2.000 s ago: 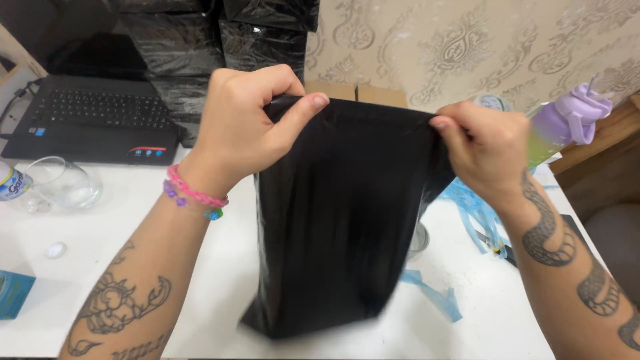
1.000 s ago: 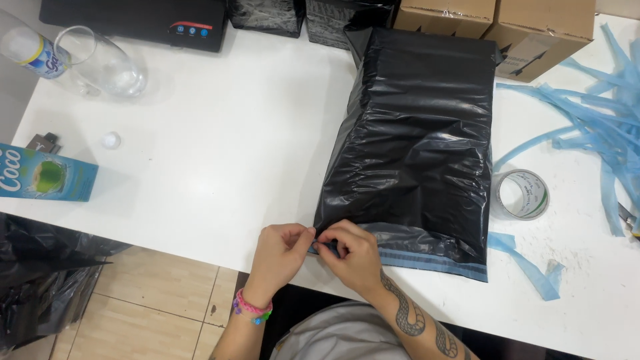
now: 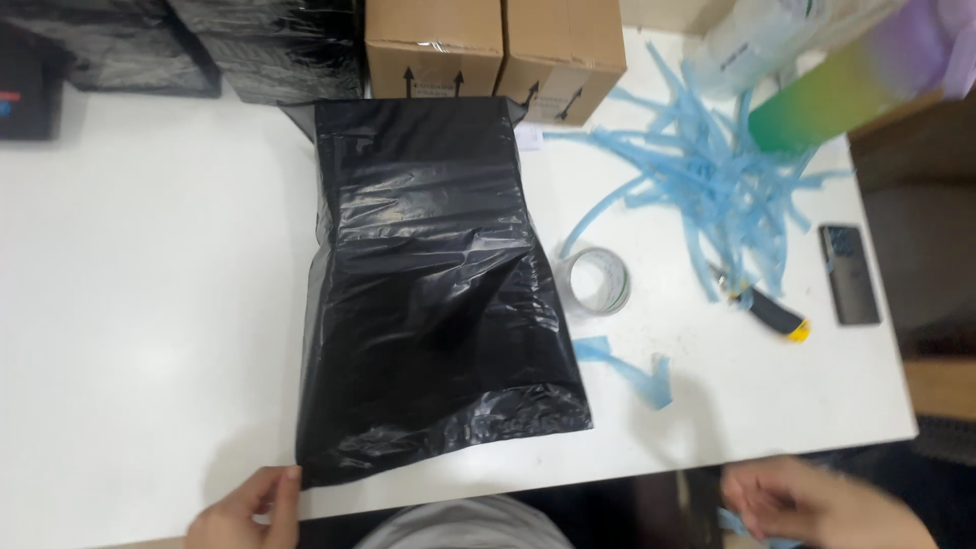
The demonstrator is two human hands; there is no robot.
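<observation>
A black plastic mailing bag (image 3: 427,290) lies flat on the white table, its lower part folded over near the front edge. My left hand (image 3: 252,512) is at the bag's lower left corner, thumb and fingertips against it; whether it pinches the plastic is hard to tell. My right hand (image 3: 801,499), blurred, is off the table's front edge at the lower right, away from the bag. A light blue strip (image 3: 736,521) shows just beside its fingers; whether they hold it is unclear. A roll of clear tape (image 3: 599,282) stands to the right of the bag.
Two cardboard boxes (image 3: 435,46) and black-wrapped parcels (image 3: 267,46) stand behind the bag. To the right are a heap of blue strips (image 3: 709,168), a utility knife (image 3: 774,311), a phone (image 3: 850,274) and a large bottle (image 3: 831,91). A short blue strip (image 3: 625,370) lies nearer.
The bag, held up two seconds ago, lies on the table. Its blue bottom band, seen one second ago, no longer shows. My right hand has left the bag and moved right.
</observation>
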